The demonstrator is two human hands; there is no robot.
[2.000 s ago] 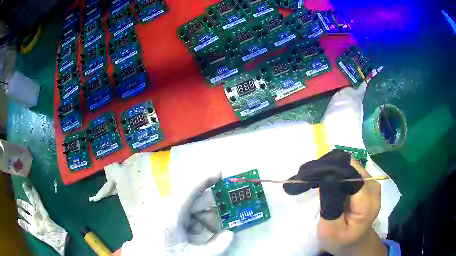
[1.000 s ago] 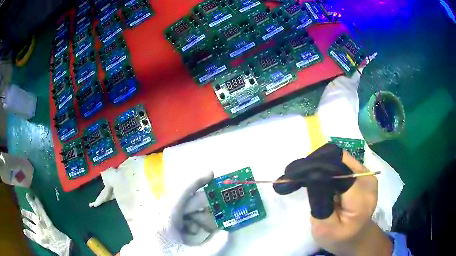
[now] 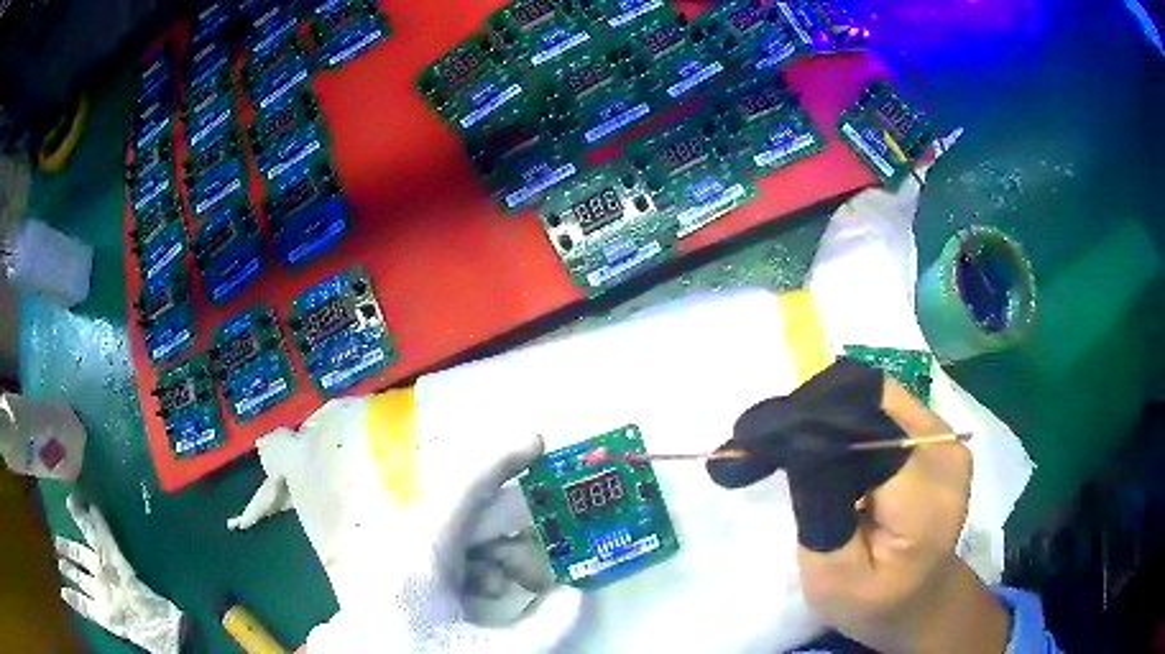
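A green circuit board point(image 3: 598, 509) with a three-digit display lies on the white padded cloth point(image 3: 613, 351). My left hand point(image 3: 479, 562), in a white knit glove, holds the board at its left edge between thumb and fingers. My right hand point(image 3: 882, 492), with black covers on its fingers and a bare wrist, holds a thin brush point(image 3: 684, 456) like a pen. The brush's pinkish-red tip is at the upper part of the board, above the display. Part of another green board point(image 3: 898, 369) shows behind my right hand.
A red mat point(image 3: 422, 192) behind the cloth holds rows of boards. A greenish pot point(image 3: 977, 294) stands right of the cloth. A spare white glove point(image 3: 121, 594), a yellow-handled tool point(image 3: 249, 631) and a whitish bottle point(image 3: 41, 434) are at left.
The whole view has shifted since two seconds ago. The brush tip has moved slightly over the upper part of the board. Both hands keep their holds.
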